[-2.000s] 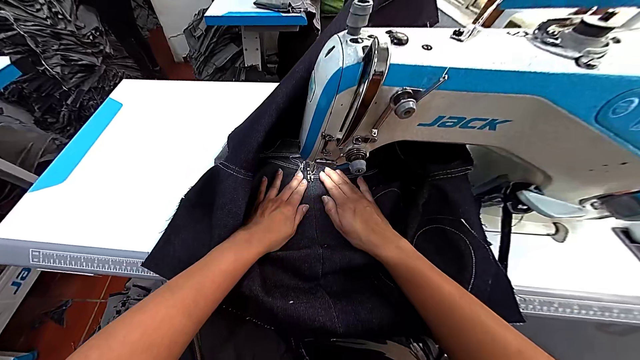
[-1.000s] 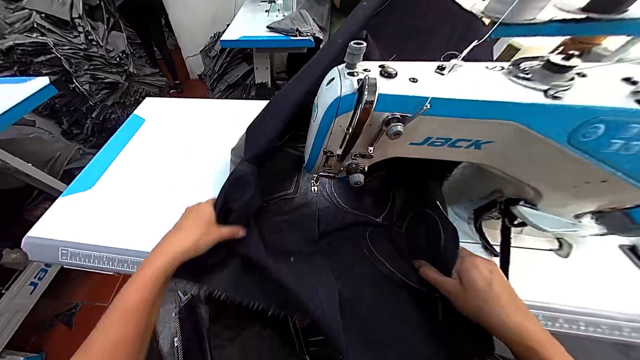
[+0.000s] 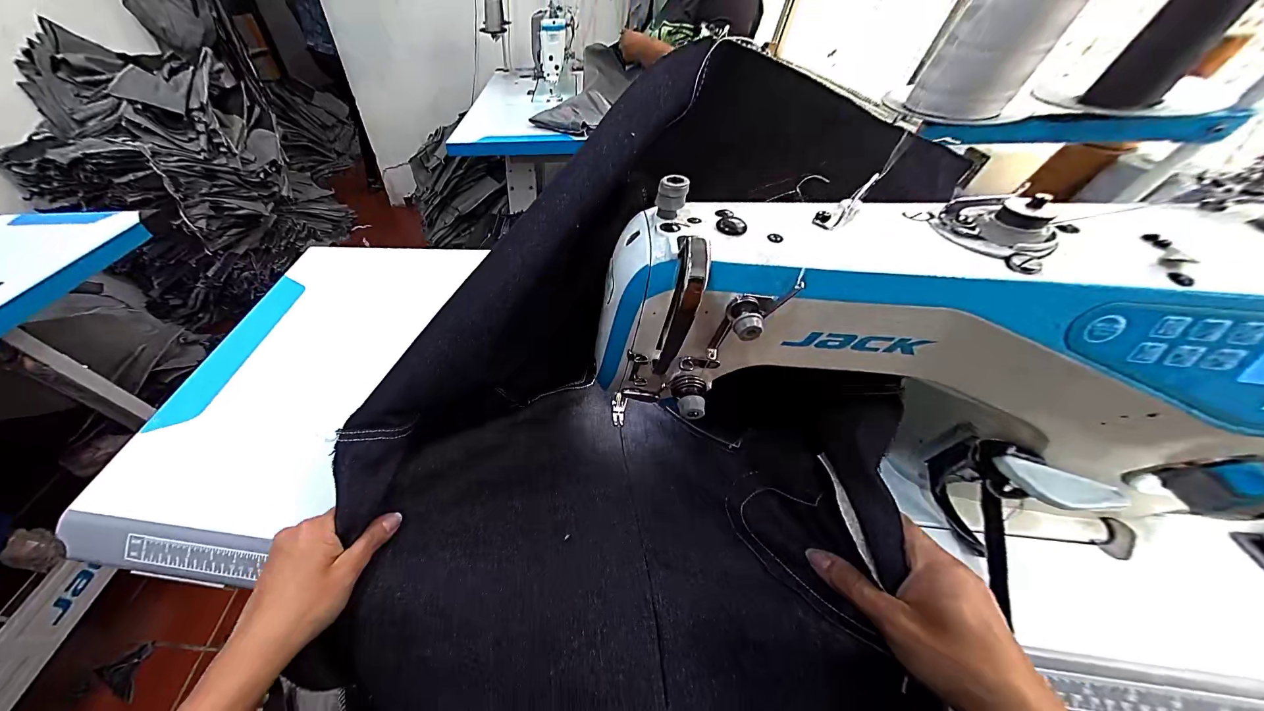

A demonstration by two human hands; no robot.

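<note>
Dark denim fabric (image 3: pixel 513 553) with pale stitching lies over the table of a Jack sewing machine (image 3: pixel 849 296). A seam runs down its middle from below the presser foot (image 3: pixel 619 409). My left hand (image 3: pixel 314 573) grips the left edge of the denim, thumb on top. My right hand (image 3: pixel 918 602) holds the right edge beside a curved line of stitching, its thumb on top and its other fingers partly hidden beneath. Part of the denim rises behind the machine head. Whether the presser foot touches the fabric, I cannot tell.
The white sewing table (image 3: pixel 237 415) has a ruler strip along its front edge. Thread cones (image 3: pixel 992 59) stand behind the machine. Heaps of dark cut fabric (image 3: pixel 168 158) lie at the back left. Beyond, a person's hand (image 3: pixel 644 47) rests near another sewing machine (image 3: pixel 553 49).
Both hands have moved apart from beside the presser foot to the fabric's edges. The denim, bunched one second ago, is now spread flatter, and part of it stands higher behind the machine.
</note>
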